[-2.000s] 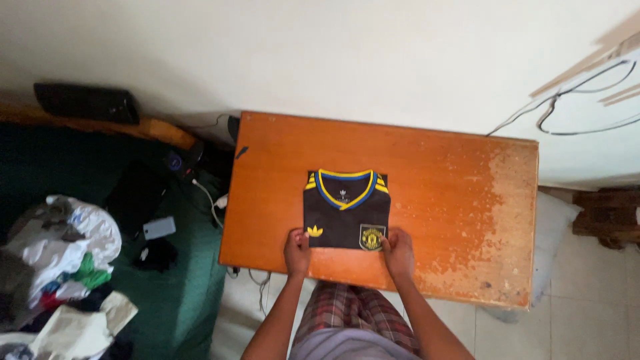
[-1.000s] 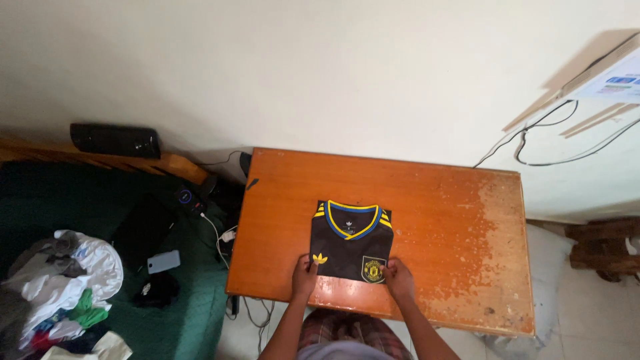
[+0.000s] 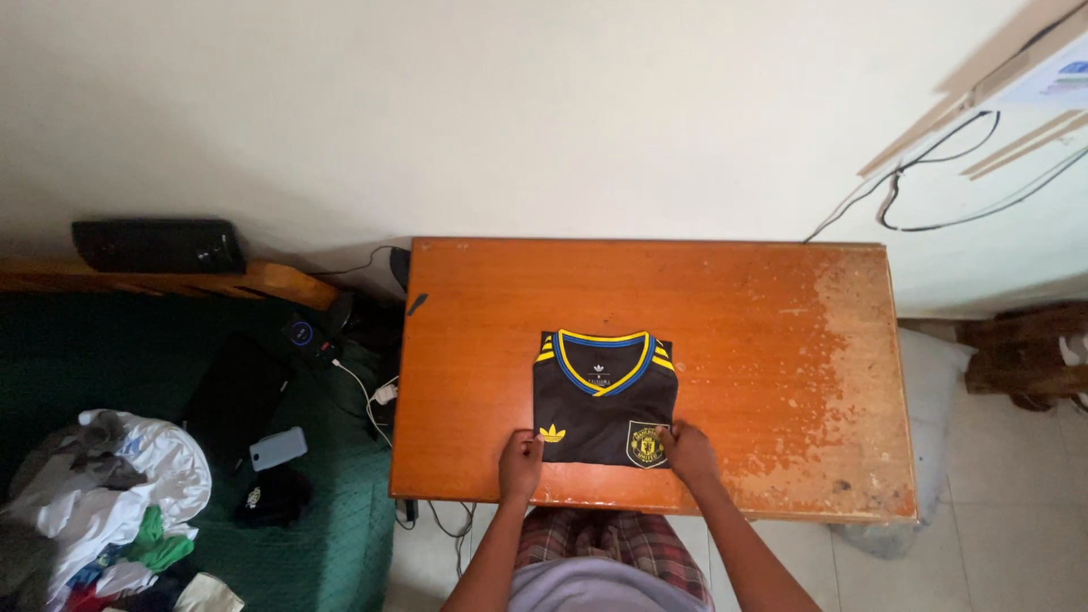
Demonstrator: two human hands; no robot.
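A black football jersey (image 3: 586, 416) with a yellow and blue V-neck collar lies folded into a neat rectangle on the wooden table (image 3: 731, 306). Yellow stripes mark its shoulders, with a yellow adidas trefoil at lower left and a club crest at lower right. At the jersey's lower left edge, my left hand (image 3: 520, 466) touches the cloth with bent fingers. My right hand (image 3: 690, 455) is at the lower right edge, thumb and fingers on the cloth by the crest. Whether either hand pinches the fabric cannot be told.
Left of the table is a green-covered bed (image 3: 340, 527) with a heap of clothes (image 3: 161, 467), a phone (image 3: 279, 448) and a black cap (image 3: 274, 497). A white cable (image 3: 365, 395) runs beside the table's left edge. The wall (image 3: 544, 119) borders the far edge.
The view has shifted. Both hands stay near the jersey's lower corners, and the jersey remains folded.
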